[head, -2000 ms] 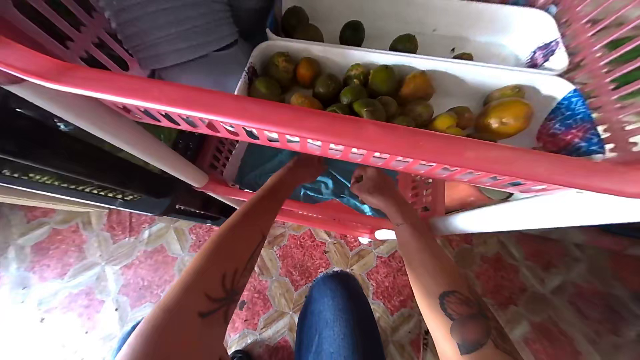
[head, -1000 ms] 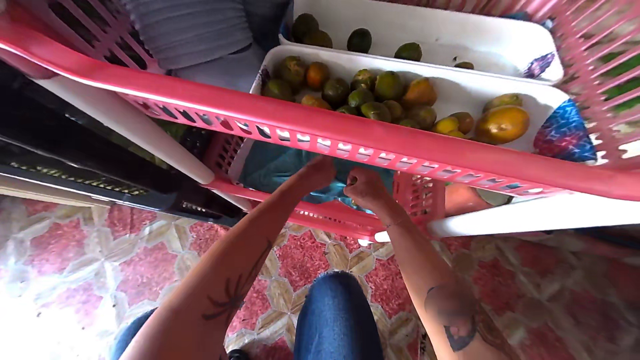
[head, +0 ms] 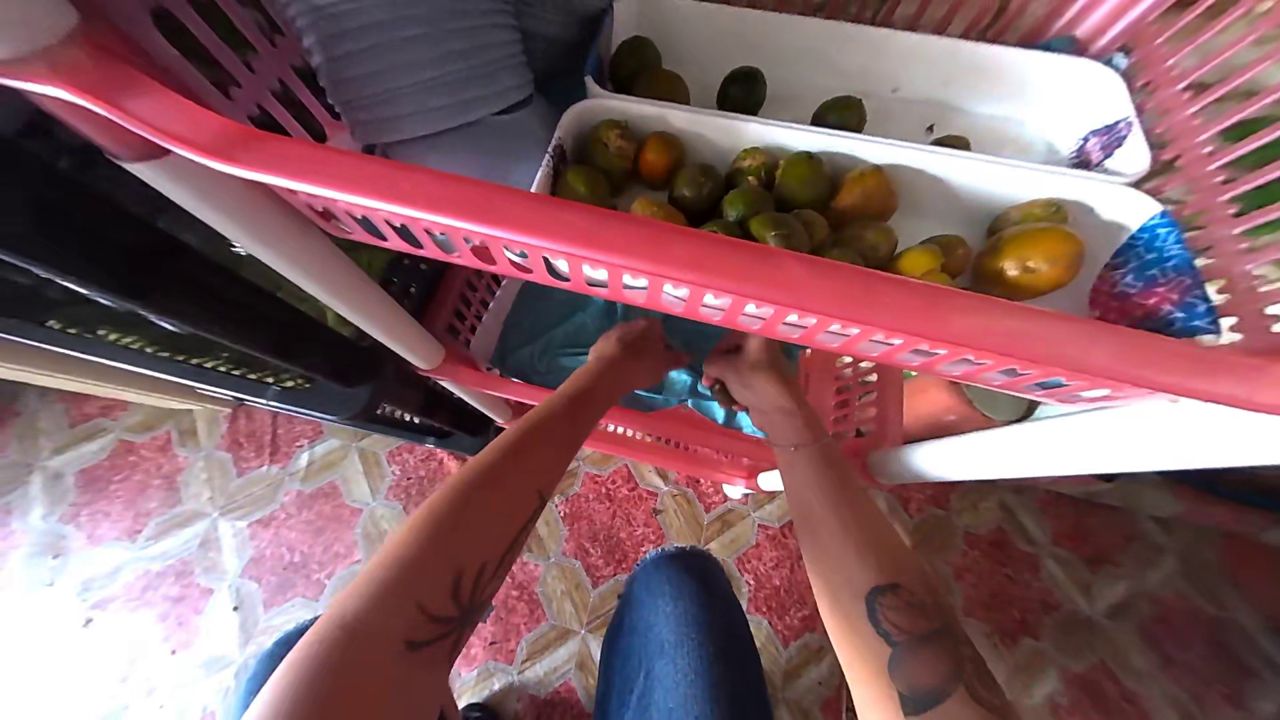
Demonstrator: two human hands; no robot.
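Note:
My left hand (head: 635, 355) is over a teal cloth or bag (head: 550, 335) in the lower pink plastic basket (head: 690, 450); its fingertips are partly hidden, so its hold is unclear. Close to its right, my right hand (head: 752, 375) is curled with a small dark greenish thing (head: 722, 394) at its fingers, which I cannot name for sure. The upper basket's pink rim (head: 640, 235) passes above both hands. Beyond it, a white tray (head: 1130, 195) holds green and orange citrus fruits (head: 803, 180) and a yellow-orange papaya-like fruit (head: 1028, 260).
A second white tray (head: 1000, 75) with several green fruits lies behind the first. Folded grey fabric (head: 420, 65) is at the upper left. White rack posts (head: 300, 260) flank my arms, with a glossy black appliance (head: 200, 310) on the left. An orange-red object (head: 940, 405) lies right of the lower basket's divider.
My hands stay low inside the rack, close together over the teal material. The small greenish thing now shows at my right fingers; the fruit trays have not plainly changed.

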